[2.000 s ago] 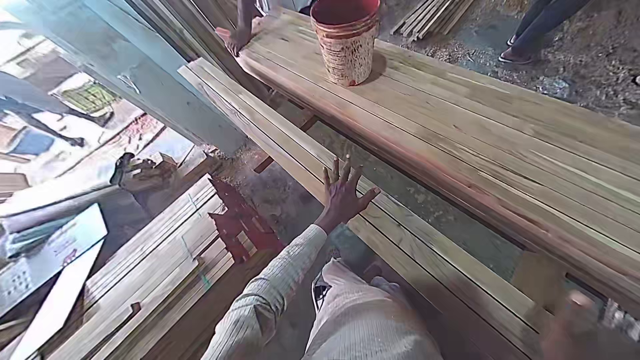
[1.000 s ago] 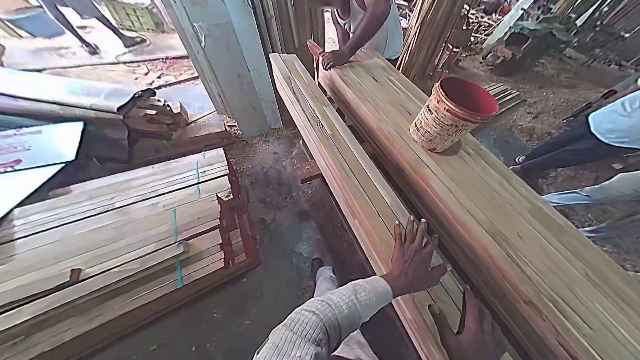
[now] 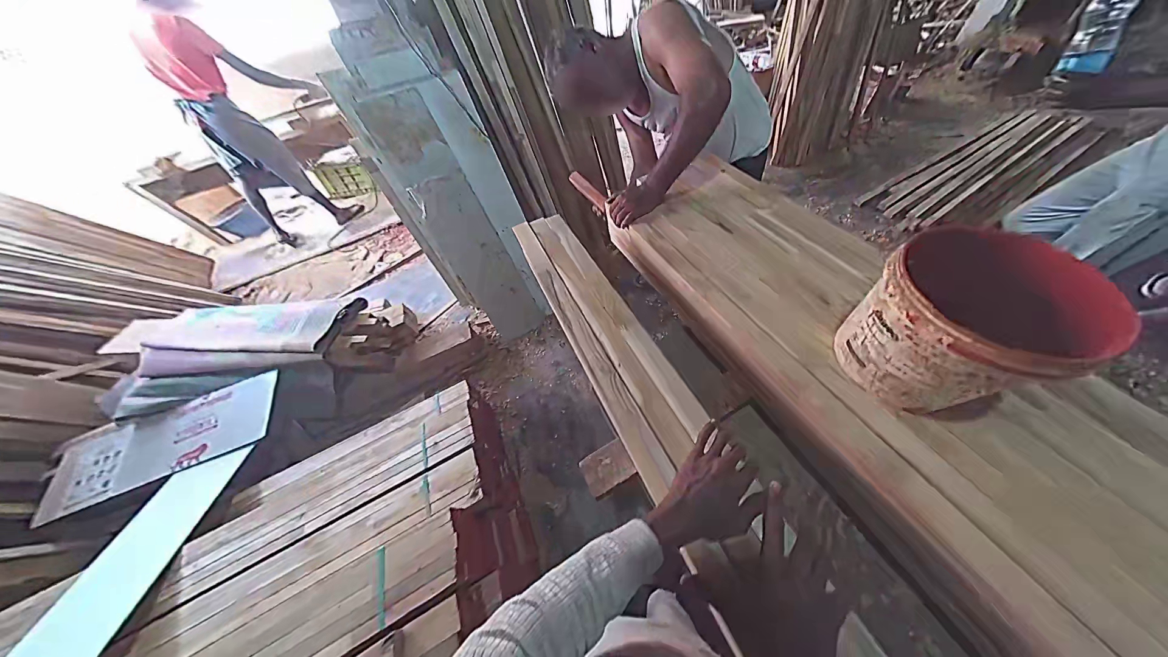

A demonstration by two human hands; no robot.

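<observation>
Several long wooden boards (image 3: pixel 620 356) lie side by side beneath my hands, just left of a wide board stack. My left hand (image 3: pixel 707 488) rests on them with its fingers spread and fingertips near the right edge. Close to it, at the bottom centre, is my right hand (image 3: pixel 776 584), dark and blurred, fingers apart; whether it presses on the boards is unclear. A wooden crosspiece (image 3: pixel 609 468) juts out under the boards. On the wide stack of boards (image 3: pixel 776 301) stands a stained bucket (image 3: pixel 922 338) with a red inside.
A co-worker (image 3: pixel 684 82) leans over the far end of the wide stack, both hands on it. Another person (image 3: pixel 228 119) stands far left. Banded timber (image 3: pixel 338 529) with red ends lies at lower left, beside cardboard (image 3: pixel 173 447). A pale column (image 3: pixel 456 182) rises beyond the boards.
The view has swung left and toward the boards' far end. My right hand has come from the lower right to close beside my left hand.
</observation>
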